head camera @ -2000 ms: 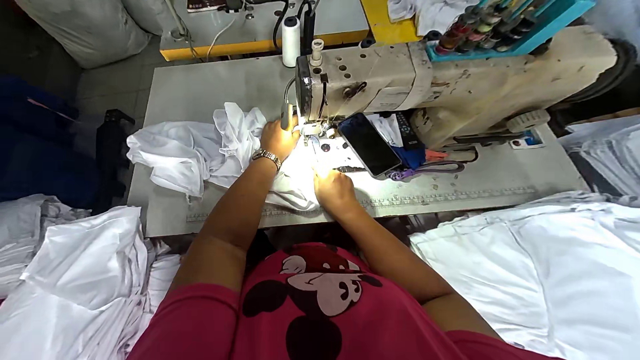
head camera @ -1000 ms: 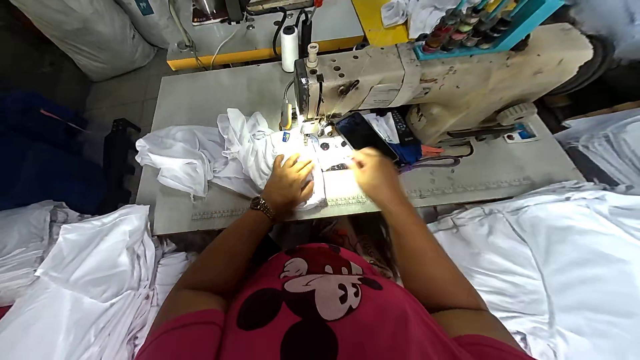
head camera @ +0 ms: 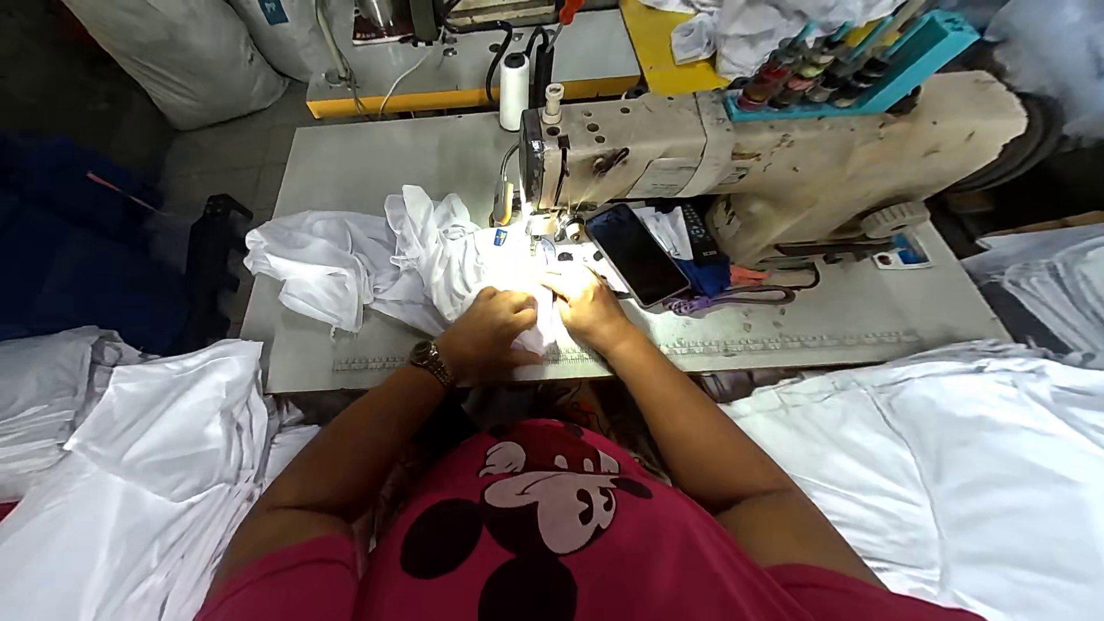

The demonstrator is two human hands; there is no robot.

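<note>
White fabric (head camera: 440, 267) lies bunched on the table and runs under the needle area of an industrial sewing machine (head camera: 655, 147), where a lamp makes it glare. A small blue label (head camera: 500, 237) shows on the cloth. My left hand (head camera: 492, 332), with a watch on its wrist, has its fingers curled on the fabric's near part. At the cloth's right edge, just in front of the presser foot, my right hand (head camera: 586, 306) pinches the fabric between thumb and fingers. A smartphone (head camera: 638, 254) lies right beside my right hand.
Behind the machine head stands a white thread cone (head camera: 514, 93). A turquoise rack (head camera: 931, 65) of bobbins sits on the machine. A remote control (head camera: 700, 233) and purple cord (head camera: 733, 298) lie under its arm. White fabric piles (head camera: 975, 466) flank the table on both sides.
My right hand, blurred and off to the right of the needle area one second ago, is now back at the cloth. My left hand has drawn nearer to me since two seconds ago.
</note>
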